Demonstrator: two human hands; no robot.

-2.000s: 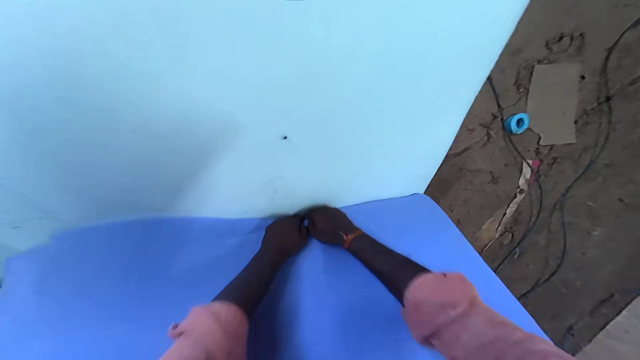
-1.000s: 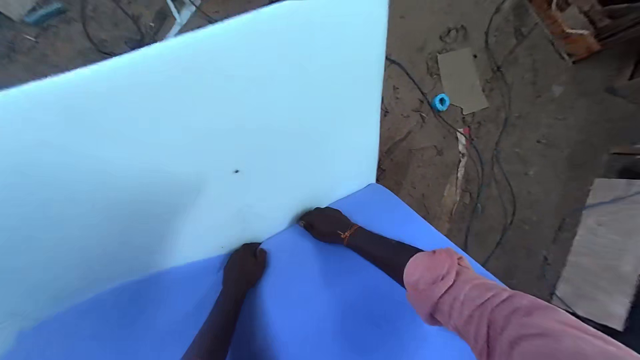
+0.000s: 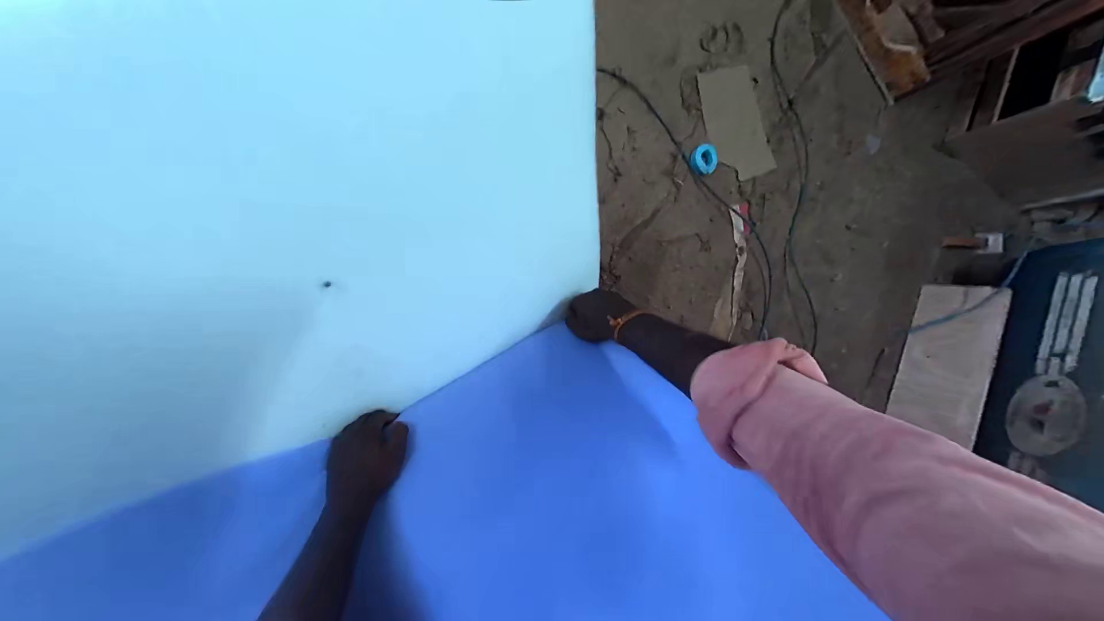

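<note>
A large pale blue panel, seemingly foam, fills the upper left, with a small dark spot on it. Below it lies a deeper blue sheet, its edge running slantwise against the pale surface. My left hand grips the sheet's edge at lower centre, fingers curled over it. Up and to the right, my right hand, with an orange thread at the wrist, is closed on the same edge near the panel's right corner. The fingertips of both hands are partly hidden.
On the dirty floor to the right lie a blue tape roll, a flat brown board piece and dark cables. Farther right are a pale wooden board, a dark blue patterned panel and wooden furniture parts.
My hands were together at the sheet's edge two seconds ago and are now wide apart. The right hand has moved along the edge to the corner. The view has shifted.
</note>
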